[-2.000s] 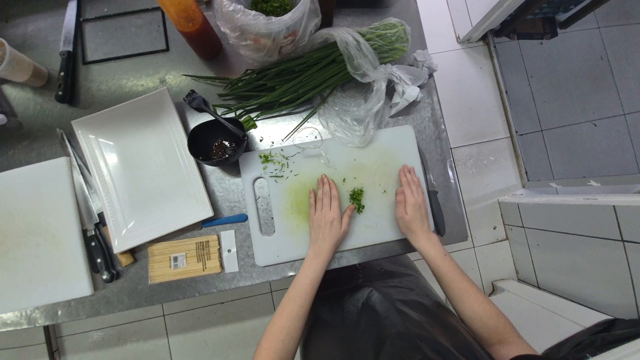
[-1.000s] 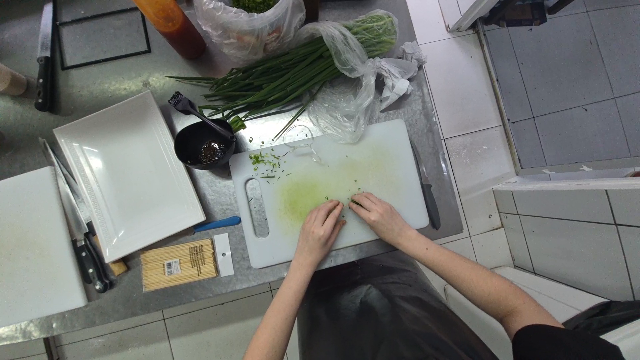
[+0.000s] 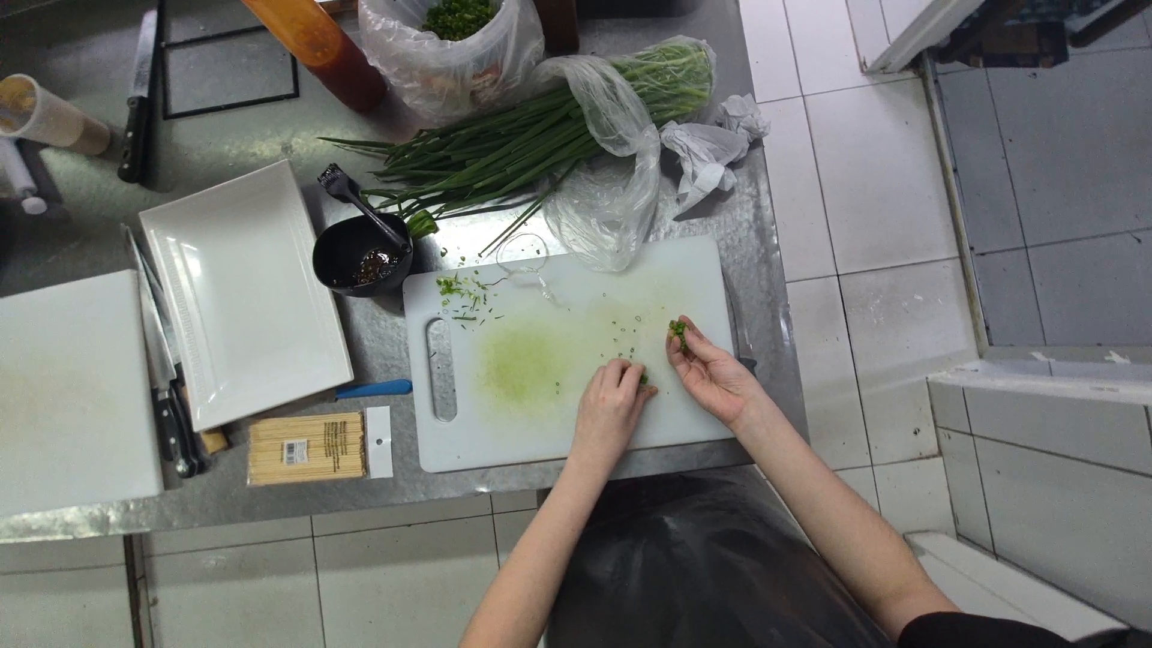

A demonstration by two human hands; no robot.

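My right hand (image 3: 715,373) is raised over the right part of the white plastic cutting board (image 3: 576,423), its fingers closed on a small clump of chopped green onion (image 3: 678,335). Low on the board, my left hand (image 3: 614,405) has its fingertips curled around more green bits (image 3: 644,378). Loose chopped pieces lie above the fingers, and a scattered patch of trimmings (image 3: 463,292) is at the board's upper left. A green stain marks the board's middle. Behind the board lies a bunch of long green onions (image 3: 513,148), partly inside a clear plastic bag (image 3: 612,207).
A black bowl (image 3: 346,238) holds dark sauce and a basting brush (image 3: 355,193). Leftward are a white rectangular plate (image 3: 252,306), knives (image 3: 171,405), another cutting board (image 3: 72,387) and packed wooden skewers (image 3: 306,448). A sauce bottle (image 3: 324,58) and a bag-lined tub (image 3: 450,72) stand behind.
My hands were flat and apart beside a small green pile, then came together over it. Now my right hand is lifted to the right with a clump in its fingers.
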